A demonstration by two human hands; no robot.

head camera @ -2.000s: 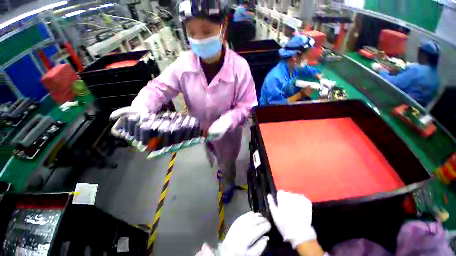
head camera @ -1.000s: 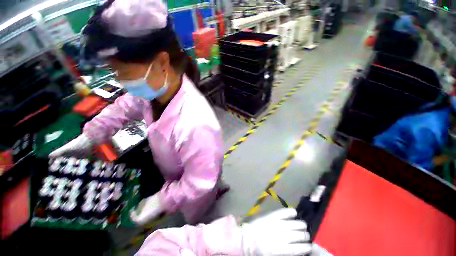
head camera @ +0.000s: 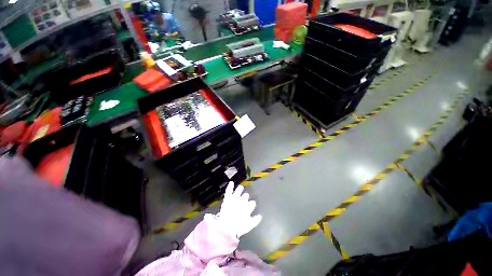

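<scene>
My left hand [head camera: 237,211], in a white glove, reaches forward at the lower middle. Its fingers are apart and it holds nothing. I cannot make out my right hand. Beyond my left hand stands a stack of black totes [head camera: 207,156]. The top one is lined with red and holds a glossy, silvery item [head camera: 189,119], too blurred to name. A white paper [head camera: 244,126] hangs at its right corner. My glove overlaps the view of the stack's lower part; I cannot tell whether they touch.
A large blurred purple-pink shape [head camera: 65,221], likely a person in a smock, fills the lower left. A taller black tote stack [head camera: 340,73] stands behind. Yellow-black tape [head camera: 294,157] crosses the floor. A green bench [head camera: 216,73] carries boards. A blue sleeve [head camera: 475,222] shows at right.
The view has swung left. The person carrying a board is no longer seen whole, and the red-lined tote beside my hands has left view. The silvery-filled tote now shows near the centre.
</scene>
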